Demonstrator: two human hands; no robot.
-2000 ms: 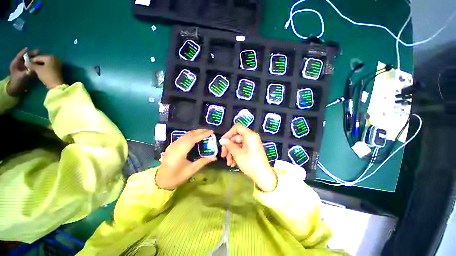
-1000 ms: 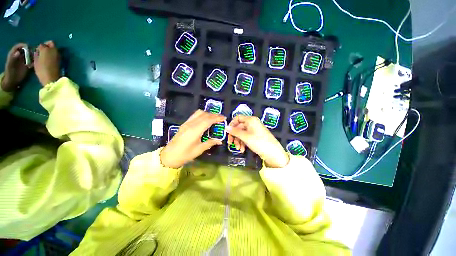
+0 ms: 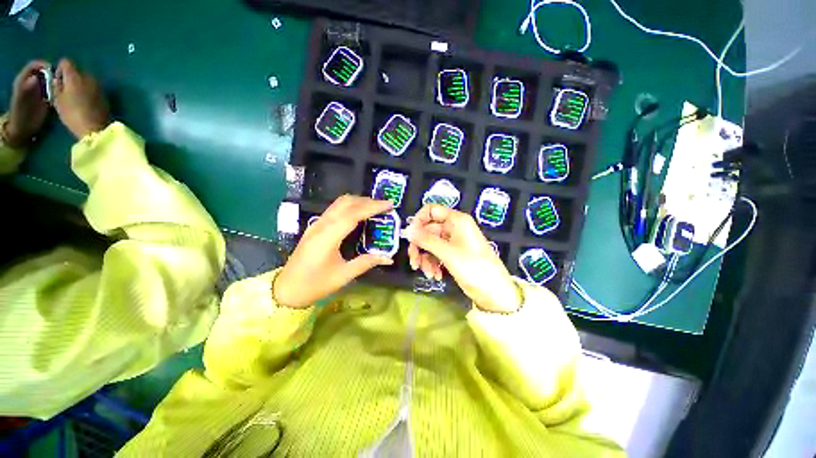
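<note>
A smartwatch body point(image 3: 382, 233) with a lit dark screen and pale rim is held above the near part of the black compartment tray point(image 3: 447, 55). My left hand point(image 3: 324, 253) grips it by its edges between thumb and fingers. My right hand point(image 3: 454, 248) is at the watch's right edge, with thumb and index fingertips pinched together on something small and pale there; I cannot tell what it is. More watches with green text, such as one at the upper left point(image 3: 343, 66), lie in the tray's pockets. My hands hide part of the near row.
A second black tray point(image 3: 385, 12) lies at the far edge. On the right are a white power strip point(image 3: 693, 179), black cables point(image 3: 632, 183) and a white cable loop point(image 3: 586, 25). At left, a coworker's hands point(image 3: 80, 94) hold a small pale item over the green mat point(image 3: 215, 116).
Since two seconds ago, both hands and the held watch have moved slightly away from me over the tray. In the last second, the watch has shifted slightly left between my hands.
</note>
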